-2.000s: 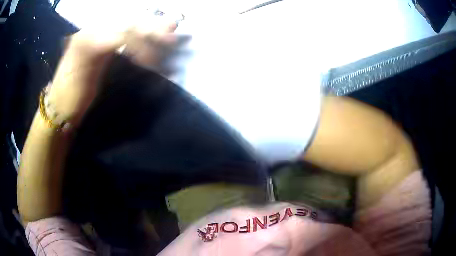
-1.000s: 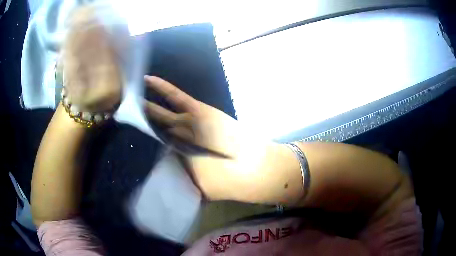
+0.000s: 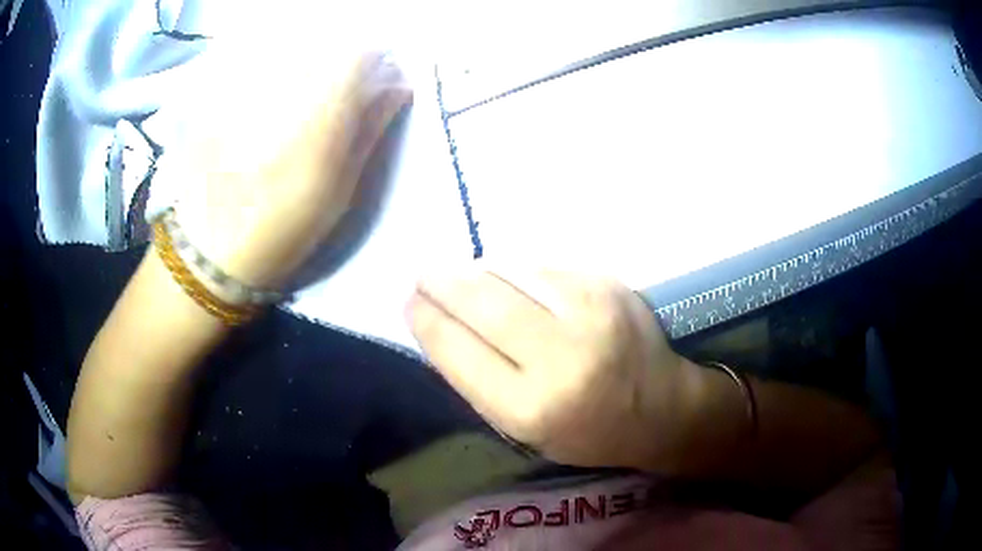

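A pale pocket piece (image 3: pixel 345 291) lies flat on the white table over a dark fabric panel (image 3: pixel 280 387). A thin dark edge of the panel shows along its right side. The panel hangs over the table front towards the lap. My left hand (image 3: pixel 291 161) lies flat on the pale piece, slightly blurred and washed out by glare. My right hand (image 3: pixel 549 355) lies at the table's front edge, fingers extended, fingertips on the piece's lower right part. Neither hand visibly grips cloth; what is under the palms is hidden.
Folded pale cloth (image 3: pixel 81 140) hangs at the upper left. The white table (image 3: pixel 711 151) has a curved front edge with a grey ruler-marked strip (image 3: pixel 818 269). A dark seam line crosses the table top. The wearer's pink shirt (image 3: pixel 603 527) and olive trousers are below.
The pale piece now covers the dark panel that showed on the table. My left hand has moved right and down onto it. My right hand has moved right and down to the table edge.
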